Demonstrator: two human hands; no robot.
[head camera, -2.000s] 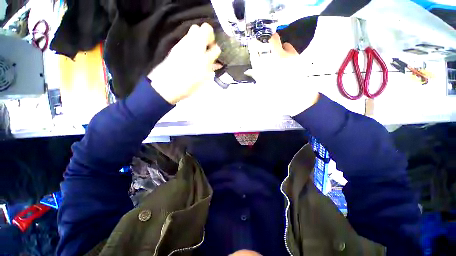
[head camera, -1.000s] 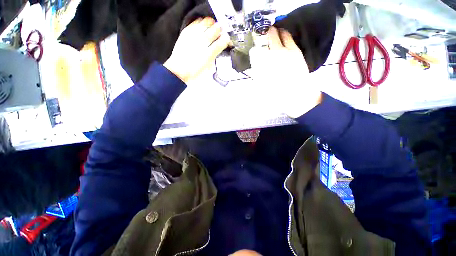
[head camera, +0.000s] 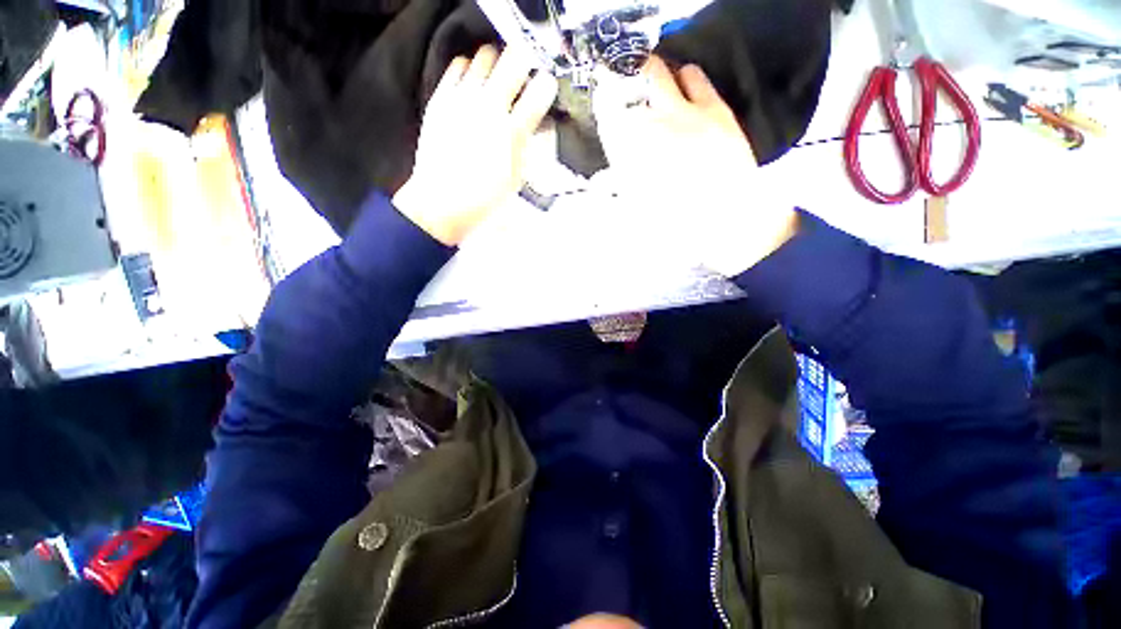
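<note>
A dark garment piece (head camera: 350, 105) lies on the white table on both sides of the sewing machine's needle area (head camera: 578, 62). Its edge between my hands shows as a small dark patch. My left hand (head camera: 479, 141) lies on the cloth left of the needle area, fingers pointing up and close together. My right hand (head camera: 688, 160) lies on the cloth just right of the presser foot, overexposed, with its fingertips near the machine's round metal part. Both hands look pressed flat on the cloth; glare hides the exact finger contact.
Red-handled shears (head camera: 912, 135) lie right of my right hand, with snips (head camera: 1039, 117) farther right and a brown tab (head camera: 937, 219) below. A grey vented housing (head camera: 49, 215) and dark-red scissors (head camera: 86, 123) are at the left. Blue baskets (head camera: 836, 424) are below the table edge.
My left hand has moved right and its fingers now point up beside the needle. The cloth is drawn farther up, and less shows between the hands. The view has shifted slightly.
</note>
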